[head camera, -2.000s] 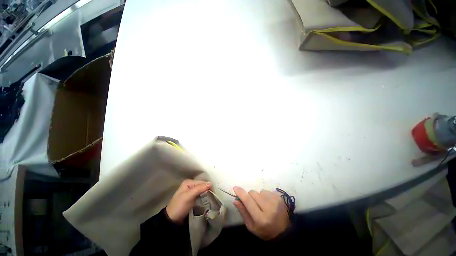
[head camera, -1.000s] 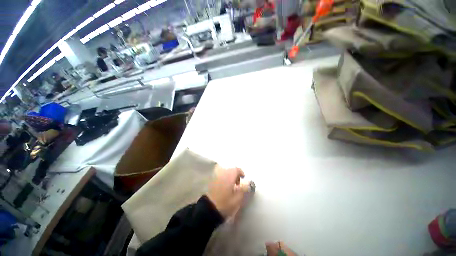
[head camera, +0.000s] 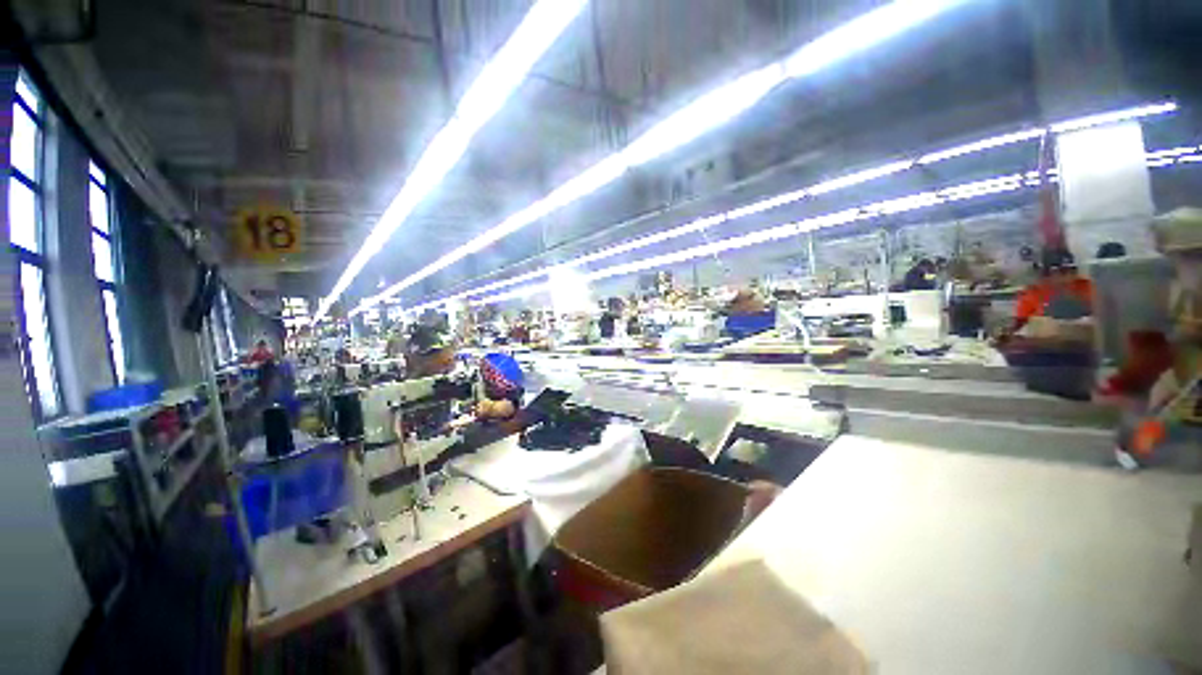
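Note:
The beige fabric bag panel shows at the bottom edge, cut off by the frame, lying at the left edge of the white table. Neither of my hands is in the picture. No tool shows near the panel. The picture is somewhat blurred.
An open brown carton stands left of the table. Left of it are a sewing machine table and white cloth with dark material on it. An orange tool lies at the table's far right. Rows of machines and people fill the hall.
The view has swung up and to the left, from the table to the hall. Both hands and the stack of bags have left the picture; the panel now shows only at the bottom.

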